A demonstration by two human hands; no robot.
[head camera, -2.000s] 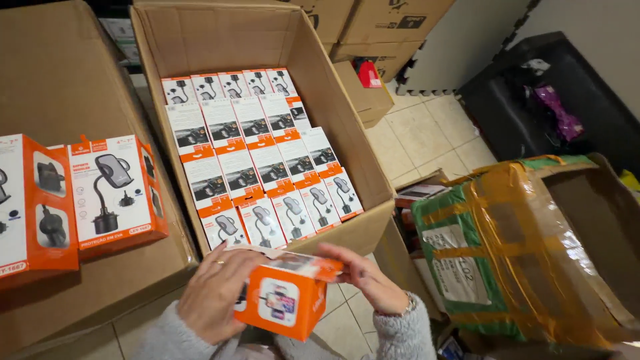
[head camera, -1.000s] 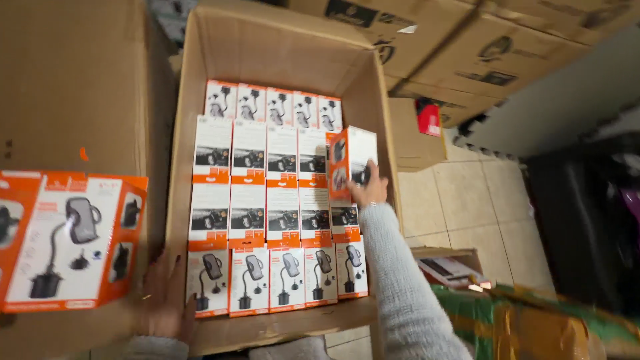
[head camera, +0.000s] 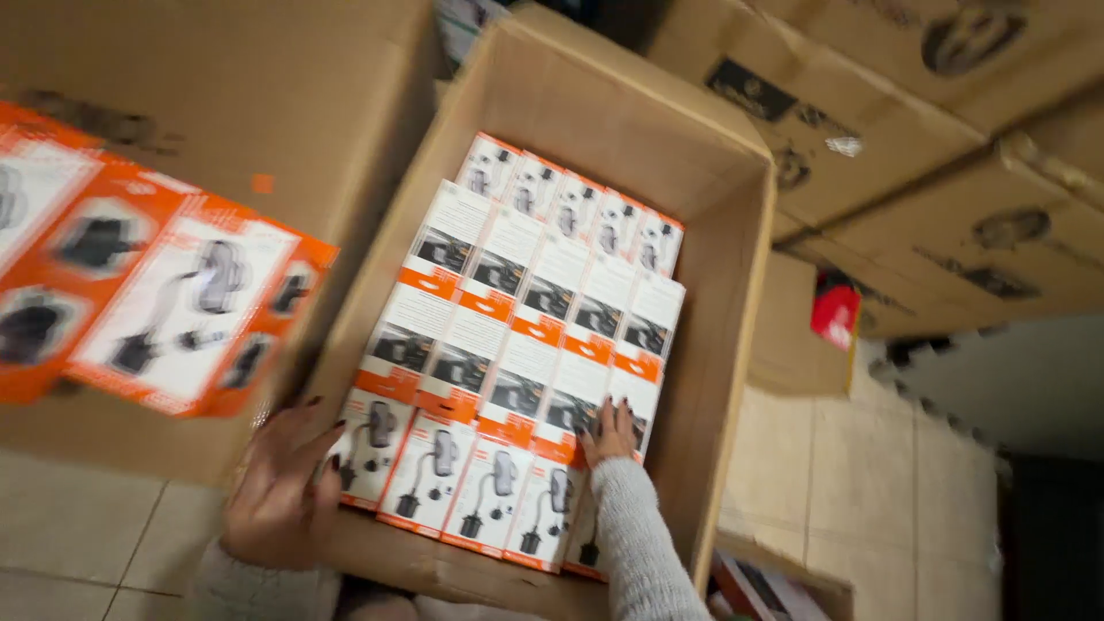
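An open cardboard carton [head camera: 733,216] holds rows of white and orange product boxes [head camera: 500,345] picturing a flexible phone mount. My right hand [head camera: 611,435] reaches inside, fingers apart, its fingertips on the boxes near the lower right of the rows; it grips nothing. My left hand [head camera: 285,487] is at the carton's lower left edge, fingers spread and somewhat blurred, beside the nearest row. Whether it touches the edge cannot be told. More phone mount boxes [head camera: 185,302] lie on a closed cardboard carton at the left.
The large cardboard carton [head camera: 259,78] stands against the left of the open one. Further cartons [head camera: 906,172] are stacked at the upper right. A smaller carton with a red item [head camera: 835,315] stands below them on the tiled floor. Another open box [head camera: 776,586] is at the lower right.
Two seconds ago both hands held a product box; one second ago my right hand had one at the carton's right side. Now that hand is lower, flat on the boxes, holding none.
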